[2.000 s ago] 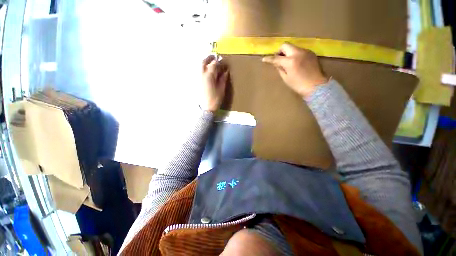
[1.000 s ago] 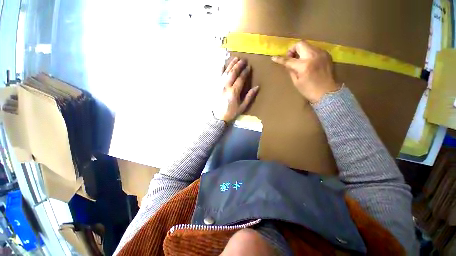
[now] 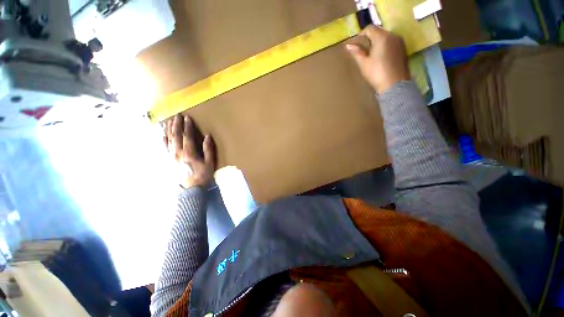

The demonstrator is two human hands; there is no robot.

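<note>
A large flat tan-brown cut panel point(image 3: 297, 117) lies in front of me. A long narrow yellow guide strip point(image 3: 260, 65) lies slantwise along its far edge, with a black right end. My left hand point(image 3: 192, 151) rests flat, fingers apart, on the panel's left edge, just below the strip's left end. My right hand point(image 3: 382, 59) is near the strip's black end, thumb and index finger pinched close at the panel's upper right. I cannot tell whether anything is between those fingertips.
A white sewing machine head point(image 3: 49, 80) stands at upper left. A yellow end block point(image 3: 405, 28) with a white tab is at upper right. A brown panel pile point(image 3: 507, 105) lies far right beside blue material. A panel stack point(image 3: 43, 291) is at lower left.
The view has turned towards the right, bringing the machine head and the right pile in. My right hand has moved right along the strip to its black end. My left hand stays by the left end.
</note>
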